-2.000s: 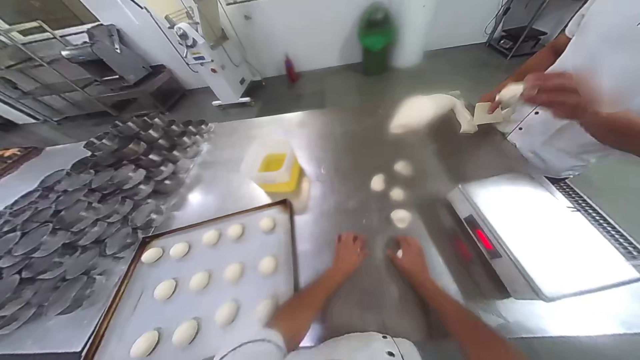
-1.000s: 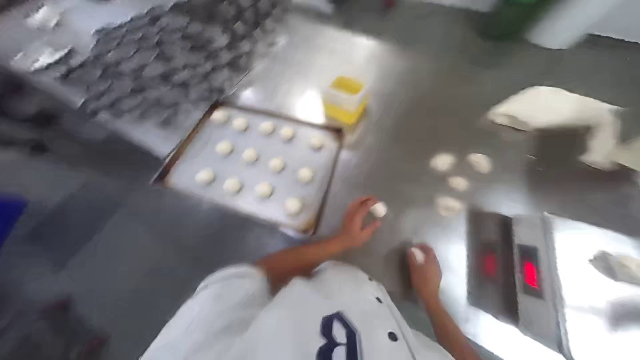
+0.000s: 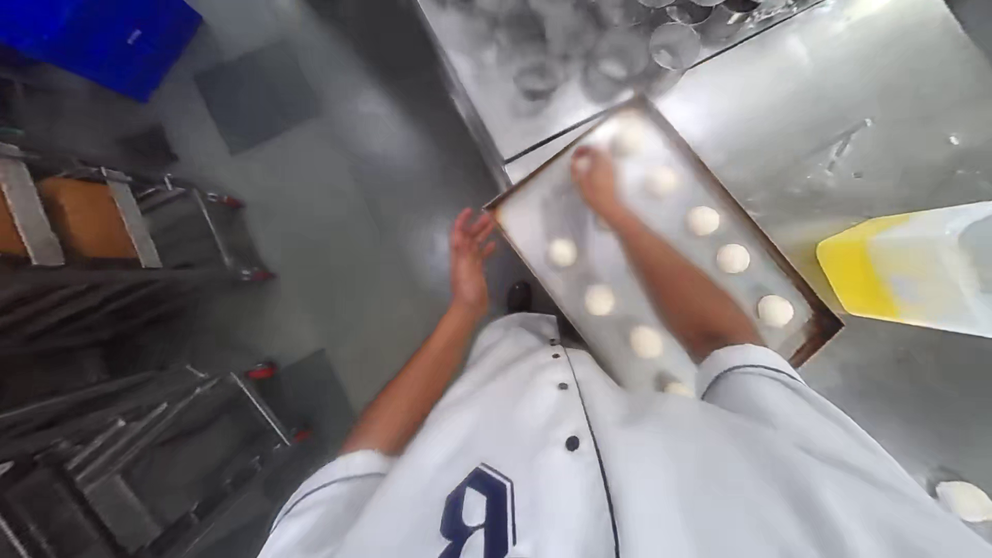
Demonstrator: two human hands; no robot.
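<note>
My right hand [image 3: 595, 177] reaches over the lined baking tray [image 3: 728, 190], its fingers near the far left part; a pale bit shows at the fingertips, probably dough, but blur hides the detail. Rows of round dough balls [image 3: 704, 221] lie on the tray, some of them covered by my right forearm. Just off the tray's left corner, my left hand [image 3: 470, 252] is raised over the floor with fingers spread and nothing in it. Another dough piece [image 3: 963, 500] rests on the steel table at the lower right.
A yellow and clear plastic container [image 3: 876, 267] stands right of the tray on the steel table [image 3: 783, 139]. Many metal rings [image 3: 674, 46] lie beyond the tray. Metal racks [image 3: 186, 232] with red-marked casters are at left, a blue bin [image 3: 101, 39] at upper left.
The view has swung far left toward the tray. My right hand has moved from the bare table to over the tray. My left hand, which had a dough ball at its fingers, is empty.
</note>
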